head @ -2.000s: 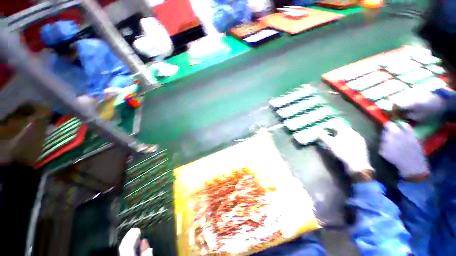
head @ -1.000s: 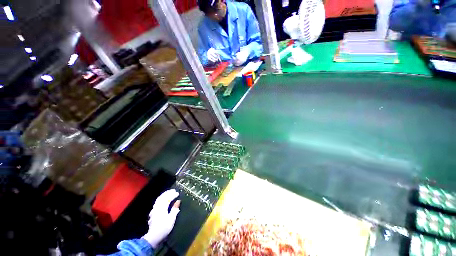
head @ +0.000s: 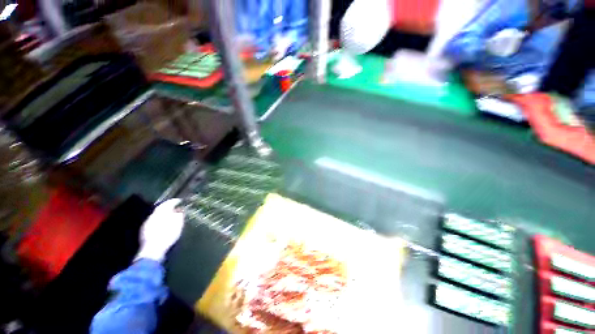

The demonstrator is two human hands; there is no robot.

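Observation:
My left hand (head: 162,229), in a white glove and blurred, is at the left end of the rows of green panels (head: 238,189). Its fingertips are close to the nearest strip; whether they grip it I cannot tell. The yellow work board (head: 267,218) lies right of these panels, with a red-brown crumbly patch (head: 297,287) on its middle and white glare around it. Several pale green strips (head: 475,267) lie in a column right of the board. My right hand is out of the picture.
A metal post (head: 236,85) stands behind the left panels. A red bin (head: 59,231) and black trays (head: 72,107) are at the left. A red pallet (head: 545,287) with strips is at the far right. People in blue smocks work across the green surface (head: 391,143).
The view has swung right and down since a second ago, showing more of the right-hand strips and the red pallet. My left hand has moved up to the left panels' end. My right hand has left view.

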